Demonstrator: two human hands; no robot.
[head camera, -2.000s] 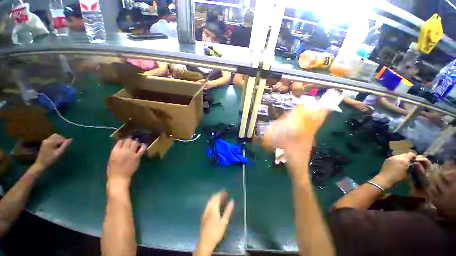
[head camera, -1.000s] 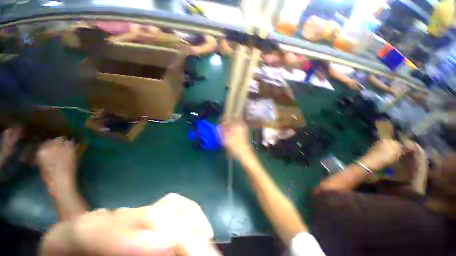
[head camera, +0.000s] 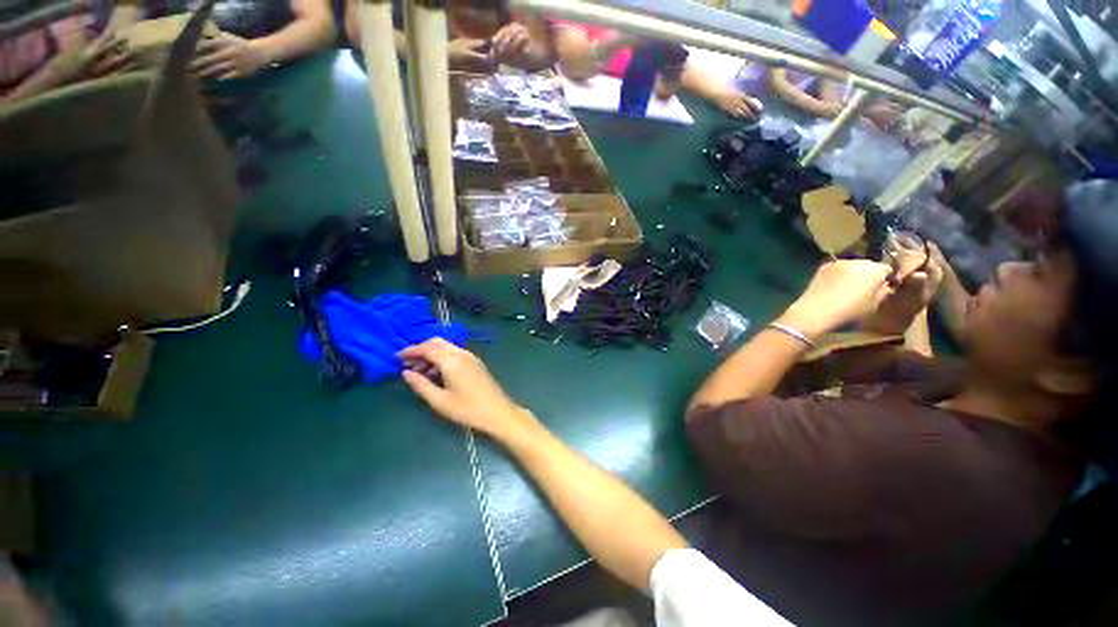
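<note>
The crumpled bright blue cloth (head camera: 374, 328) lies on the green table left of centre. A bundle of thin black cables (head camera: 321, 294) lies across its left side. My right hand (head camera: 456, 386), bare, with a white sleeve behind it, reaches in from the lower right. Its thumb and fingers pinch the cloth's right edge; the fingertips are partly hidden. My left hand is not in view. A tangled black cable pile (head camera: 631, 294) lies to the right, with a whitish crumpled scrap (head camera: 576, 288) at its left edge.
A large carton (head camera: 123, 221) and a small carton (head camera: 123, 377) stand left. Two pale posts (head camera: 414, 147) rise beyond the cloth, beside a divided tray (head camera: 552, 255) with clear packets. A bagged part (head camera: 722, 323) lies right. A person in a brown shirt (head camera: 883, 478) works close at right.
The view has swung right and down, closer to the cloth. The large blurred hand at the bottom has left the picture. My right hand stays at the cloth, which now looks more spread out.
</note>
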